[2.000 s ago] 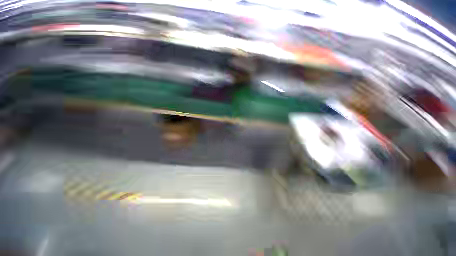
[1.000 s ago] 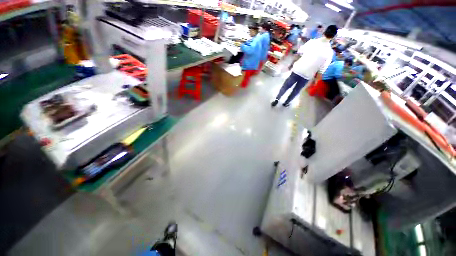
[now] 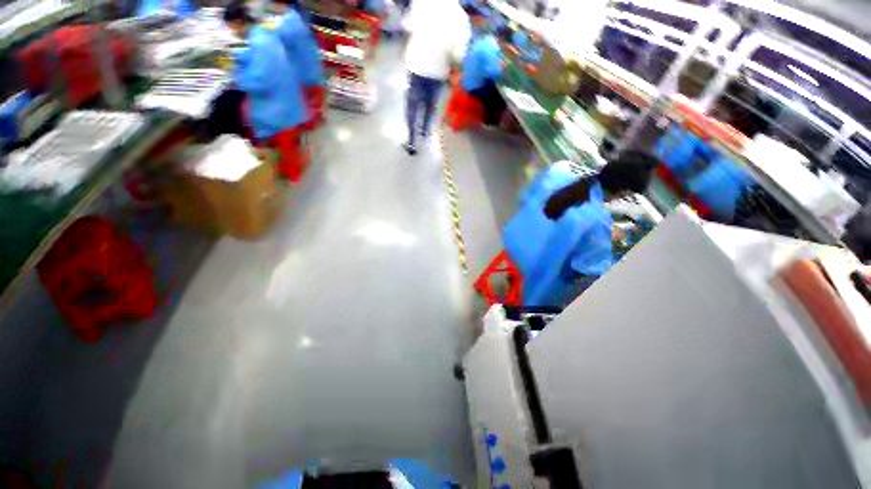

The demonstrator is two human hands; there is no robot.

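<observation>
Neither of my hands shows in the head view. Nearest in front of me on the right is a large grey machine cabinet [image 3: 678,372] with a flat, pale side panel. Its lower white body [image 3: 492,411] stands beside the aisle. At the bottom edge, bits of light blue cloth [image 3: 420,475] and a dark and white shape show, cut off by the picture's edge. I cannot tell what that shape is.
The grey aisle floor [image 3: 353,315] runs ahead, with yellow-black tape [image 3: 452,205]. At left stand a red stool [image 3: 95,277], an open carton [image 3: 244,202] and a green bench [image 3: 29,229]. A person in blue [image 3: 549,234] sits at right; a person in white [image 3: 432,43] is ahead.
I have moved forward along the aisle. The white bench at left has left the picture. The stool, carton and seated people are nearer, and the cabinet's side panel fills more of the right.
</observation>
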